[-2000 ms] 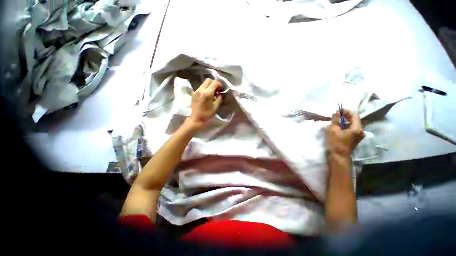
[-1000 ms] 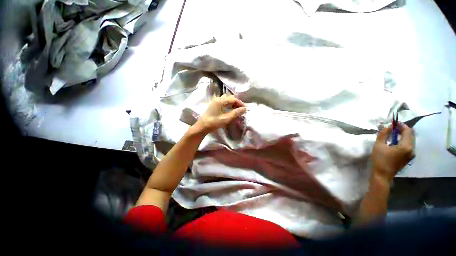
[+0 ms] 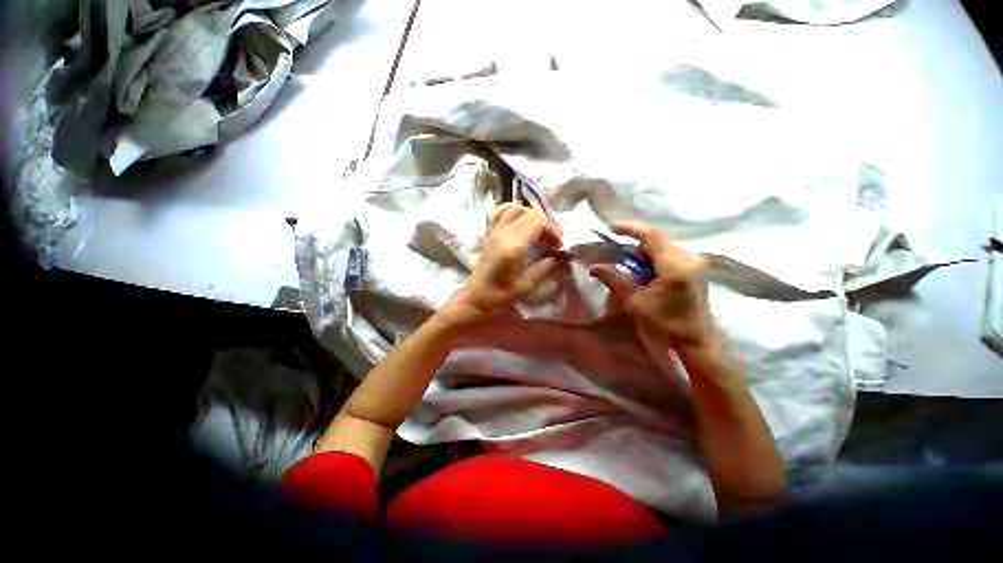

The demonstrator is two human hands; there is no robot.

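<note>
A large pale garment (image 3: 759, 236) lies spread before me, hanging over the table's front edge onto my lap, with pinkish folds in its middle. My left hand (image 3: 515, 262) pinches a fold of it near the centre. My right hand (image 3: 667, 288) holds small blue-gripped snips (image 3: 632, 262) just right of my left hand, their tips towards the pinched cloth. Whether the blades touch the cloth cannot be told. A dark label (image 3: 354, 267) shows on the garment's left part.
A grey-beige garment pile (image 3: 165, 83) lies at the table's far left, with a white fluffy tangle (image 3: 44, 187) beside it. Crumpled grey cloth (image 3: 258, 401) is below the table on the left. Part of a white pad (image 3: 993, 297) shows at the right edge.
My right hand with the snips has moved left from the garment's right side to beside my left hand. My left hand keeps its pinch and has shifted slightly right in the picture.
</note>
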